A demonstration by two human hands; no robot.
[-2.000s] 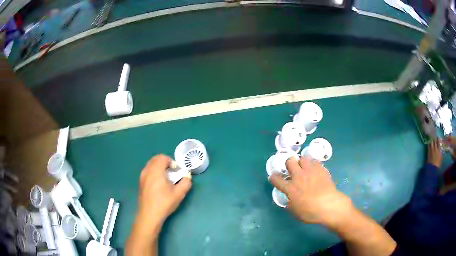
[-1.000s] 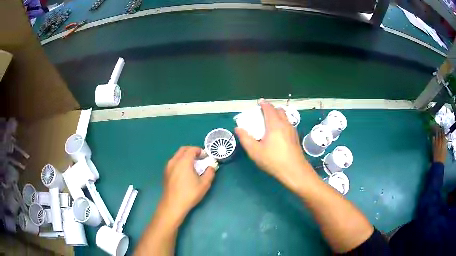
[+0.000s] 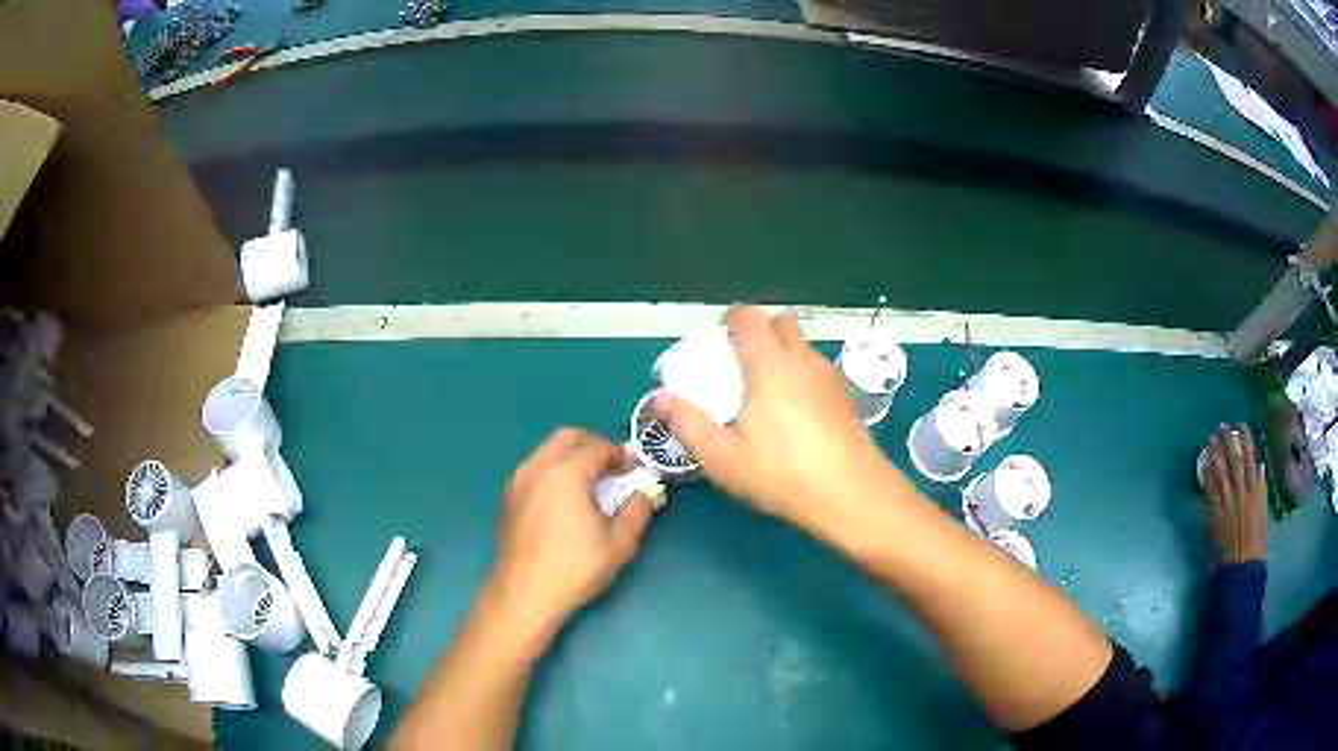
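Note:
A white plastic housing (image 3: 663,434) has its slotted barrel facing up in front of me. My left hand (image 3: 575,506) is closed on its handle. My right hand (image 3: 785,418) holds a white round motor unit (image 3: 702,376) above and over the upper right of the barrel's mouth, hiding part of it. Whether the two touch cannot be told. Several more motor units (image 3: 951,434) stand on the green bench to the right, some with thin reddish wires.
A brown carton (image 3: 147,352) at the left has several white housings (image 3: 242,418) at its opening. An assembled unit (image 3: 275,264) lies on the dark belt (image 3: 660,206), beyond the pale edge strip (image 3: 499,320). Another person's hand (image 3: 1236,492) rests at the right.
My right hand has taken a motor unit from the cluster and brought it left over the housing barrel. The assembled unit on the belt has shifted left. The neighbour's hand has moved nearer.

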